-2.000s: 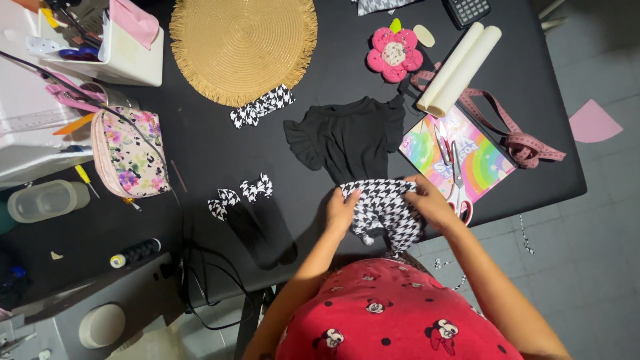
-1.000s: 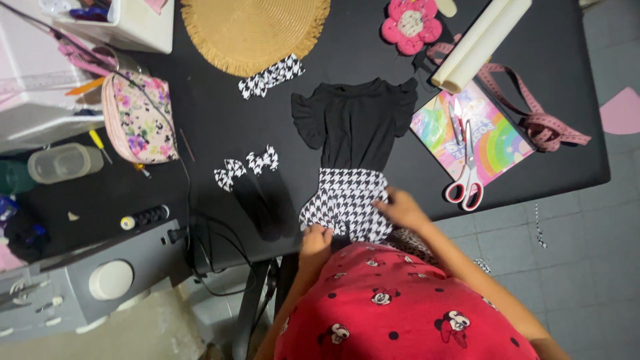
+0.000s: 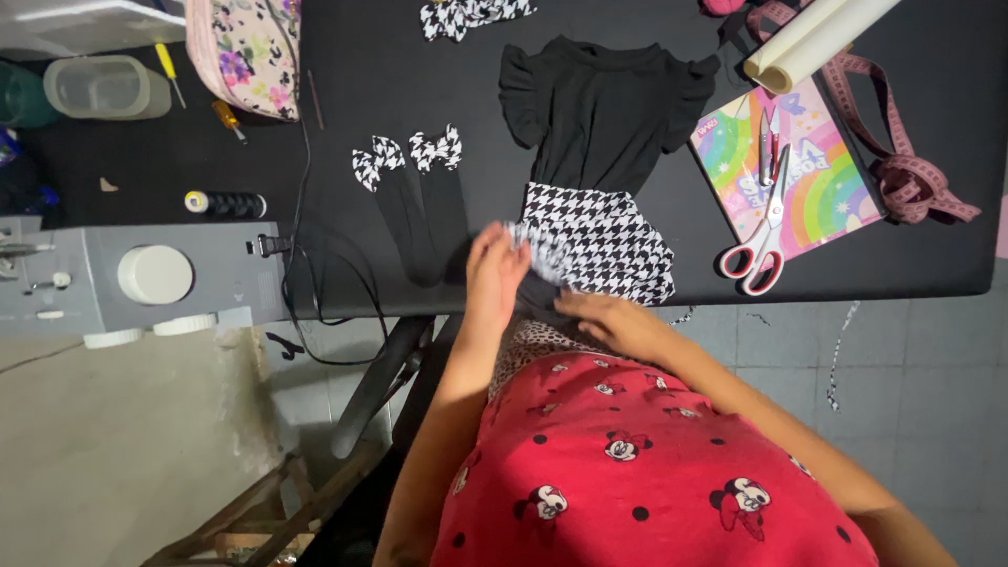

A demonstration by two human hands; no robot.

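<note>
A small black top with ruffled sleeves (image 3: 602, 110) lies on the dark table, joined to or meeting a black-and-white houndstooth lower part (image 3: 602, 240). My left hand (image 3: 498, 264) is at the lower left of the houndstooth cloth, thumb and fingers pinching a blurred fold of its edge. Low at the table's front edge, my right hand (image 3: 610, 319) touches dark fabric under the houndstooth with its fingertips; whether it grips is not clear. Left of the garment lie two black socks (image 3: 402, 228) with houndstooth bows (image 3: 435, 150). A houndstooth bow band (image 3: 472, 16) is at the top.
Red-and-white scissors (image 3: 764, 236) and a small cutting tool (image 3: 768, 146) lie on a rainbow-printed book (image 3: 803, 173). Beside them are a pink measuring tape (image 3: 906, 181) and cream rolls (image 3: 819, 43). A sewing machine (image 3: 197, 276), thread spool (image 3: 226, 205), cables (image 3: 303, 189) and floral pouch (image 3: 252, 59) are at left.
Two seconds ago both hands held the houndstooth part bunched; it now lies more spread out. Since one second ago, my left hand has lifted a fold of its lower left edge.
</note>
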